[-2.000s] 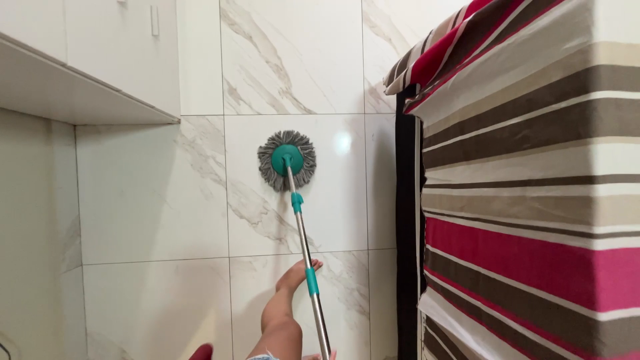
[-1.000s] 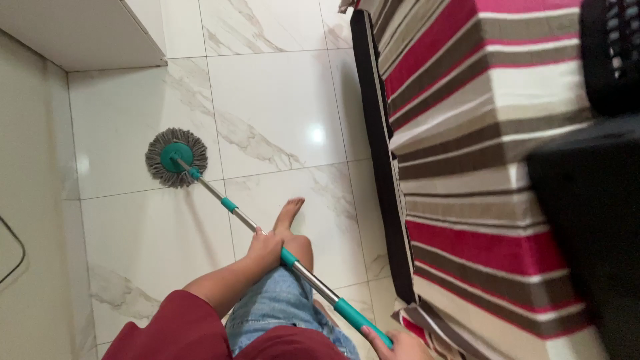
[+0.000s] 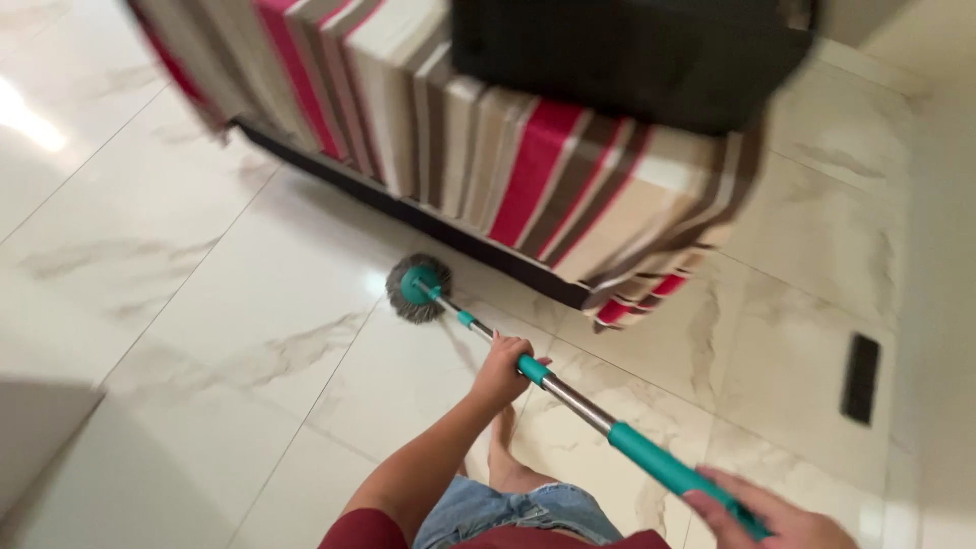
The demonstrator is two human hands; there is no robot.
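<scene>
A spin mop with a teal disc and grey string head touches the tiled floor beside the lower edge of a cloth-covered piece of furniture. Its metal pole with teal sleeves slants down to the right, toward my body. Around the pole's middle, just above a teal sleeve, my left hand is closed. My right hand holds the teal grip near the pole's end, at the lower right; part of its fingers are behind the grip.
Striped cloth hangs over the furniture, whose dark base runs along the floor. A black object rests on top. A dark rectangular item lies on the floor near the right wall. A pale furniture corner juts in at lower left.
The view has turned far to the right. The mop head, on open floor by the pale cabinet one second ago, is now beside the cloth-covered furniture. Both hands still hold the pole.
</scene>
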